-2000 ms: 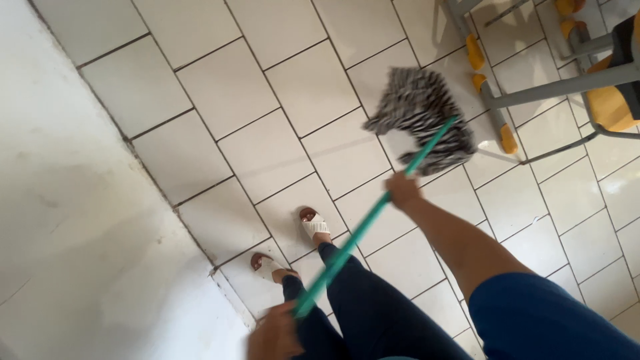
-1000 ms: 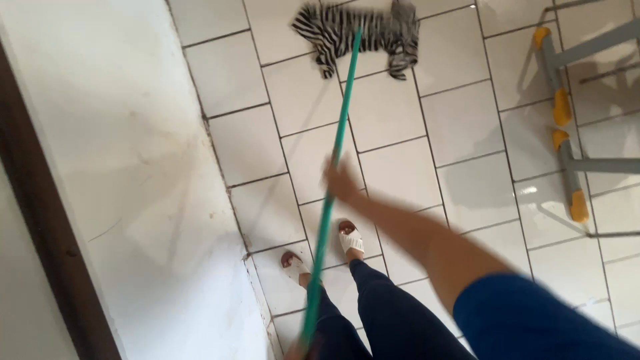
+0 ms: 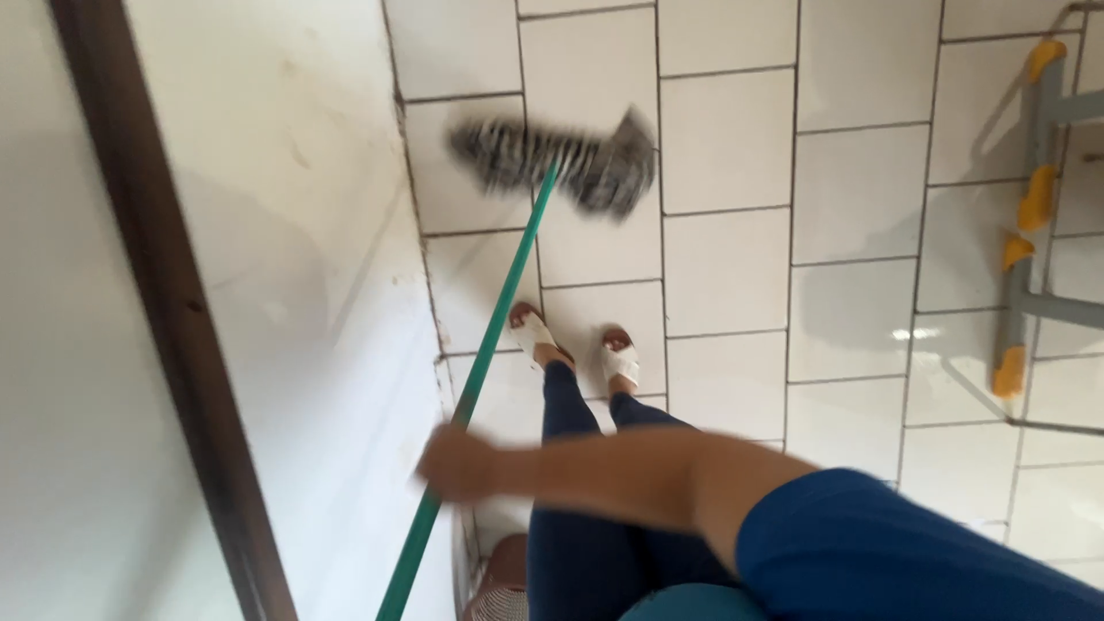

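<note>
A green pole (image 3: 509, 297) slants from the bottom edge up to a black-and-white striped cloth (image 3: 561, 164), which lies blurred on the floor tiles close to the wall. My right hand (image 3: 457, 463) is closed around the pole at its lower part, its arm reaching across from the right in a blue sleeve. The cloth covers whatever the far end of the pole has on it. My left hand is out of view, and the pole's near end is cut off by the bottom edge.
A white wall (image 3: 345, 285) with a dark brown rail (image 3: 164, 267) runs along the left. Grey metal furniture legs with yellow feet (image 3: 1037, 198) stand at the right. A brown container (image 3: 504, 578) sits by the wall near my legs. My feet in white sandals (image 3: 619, 358) are on the tiles.
My right hand has moved down and left, nearer the wall, still around the pole. The striped cloth has shifted away from the furniture legs toward the wall. My left hand, seen earlier, has left the view.
</note>
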